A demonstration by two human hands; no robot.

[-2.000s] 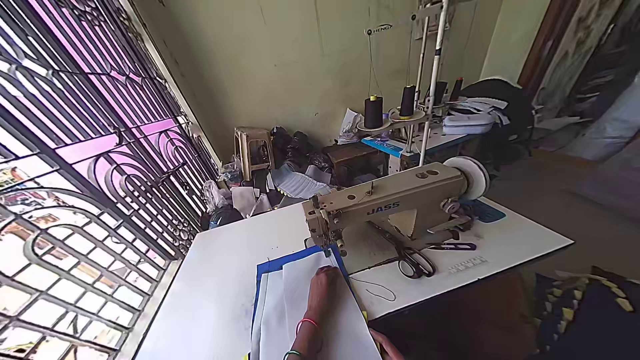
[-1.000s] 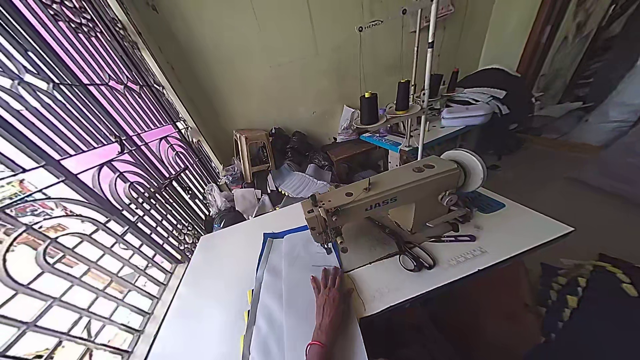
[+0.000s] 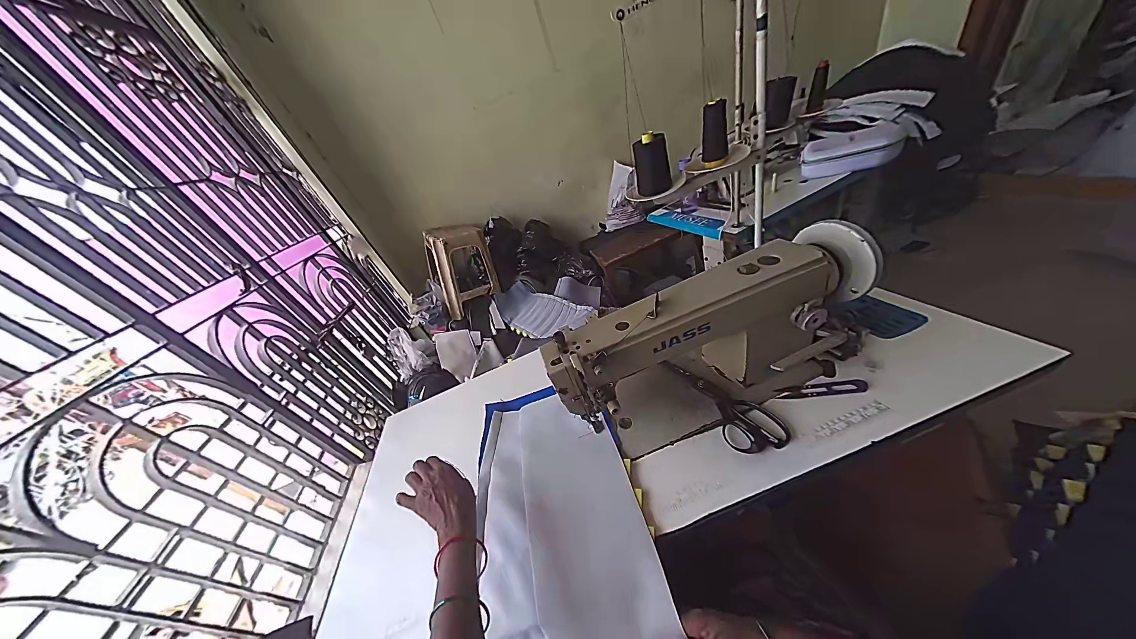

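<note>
A white fabric panel with blue edging (image 3: 568, 497) lies on the white sewing table (image 3: 967, 355), its far end under the needle area of a beige sewing machine (image 3: 701, 319). Just left of the panel is my left hand (image 3: 439, 497), fingers slightly curled and apart, nothing visible in it. My right hand (image 3: 719, 624) shows only in part at the bottom edge, by the panel's near right corner; its fingers are cut off. Black-handled scissors (image 3: 750, 426) and a purple thread snipper (image 3: 825, 389) rest right of the machine head. Yellow tabs (image 3: 638, 497) stick out along the panel's right edge.
Left of the table stands a metal window grille (image 3: 231, 337). Behind are a plastic stool (image 3: 461, 266), a heap of bags and fabric (image 3: 541, 306), and black thread cones (image 3: 652, 164) on a stand. Dark fabric with yellow tabs (image 3: 1065, 479) is at the right.
My left hand has moved off the white panel to its left side. The panel's near part has swung to the right, and its yellow tabs now show along the right edge.
</note>
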